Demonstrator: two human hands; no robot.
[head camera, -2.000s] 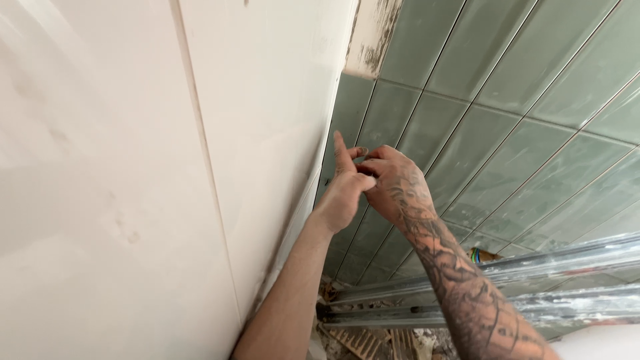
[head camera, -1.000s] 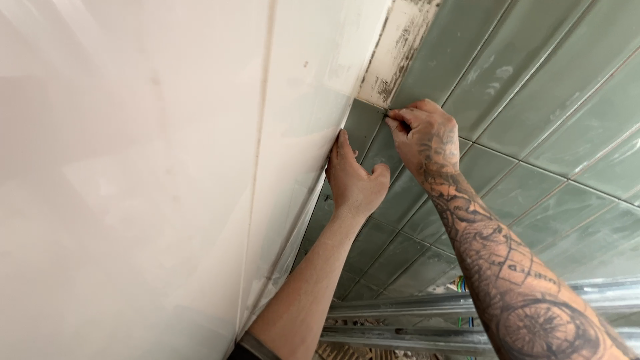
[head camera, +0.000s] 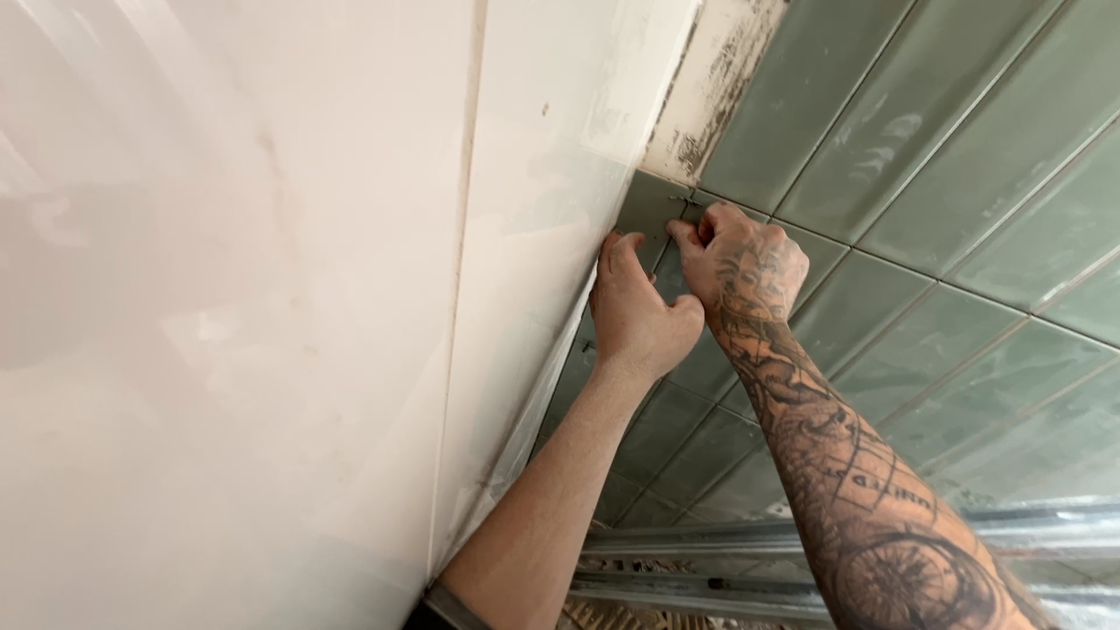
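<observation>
My left hand (head camera: 643, 311) rests with spread fingers against a narrow green wall tile (head camera: 652, 214) in the corner, beside the large glossy white wall panel (head camera: 350, 262). Just to its right, my right hand (head camera: 744, 258) has thumb and forefinger close together at the joint near that tile's upper right corner. A small dark tile spacer (head camera: 687, 201) shows at the fingertips; whether the fingers grip it cannot be told. Above the narrow tile is a bare strip of wall (head camera: 713, 87) with dark adhesive marks. A second small dark spacer (head camera: 588, 346) is left of my left wrist.
Glazed green tiles (head camera: 945, 175) with thin joints cover the right wall. Metal rails (head camera: 700, 586) cross low at the right, behind my right forearm. Below them lies a surface with ridged debris (head camera: 621, 617). Clear plastic sheeting (head camera: 534, 420) runs down the corner.
My hands were together over the tiles two seconds ago, then moved apart. My right hand went up to the narrow tile's upper corner and is now slightly lower, close to my left hand.
</observation>
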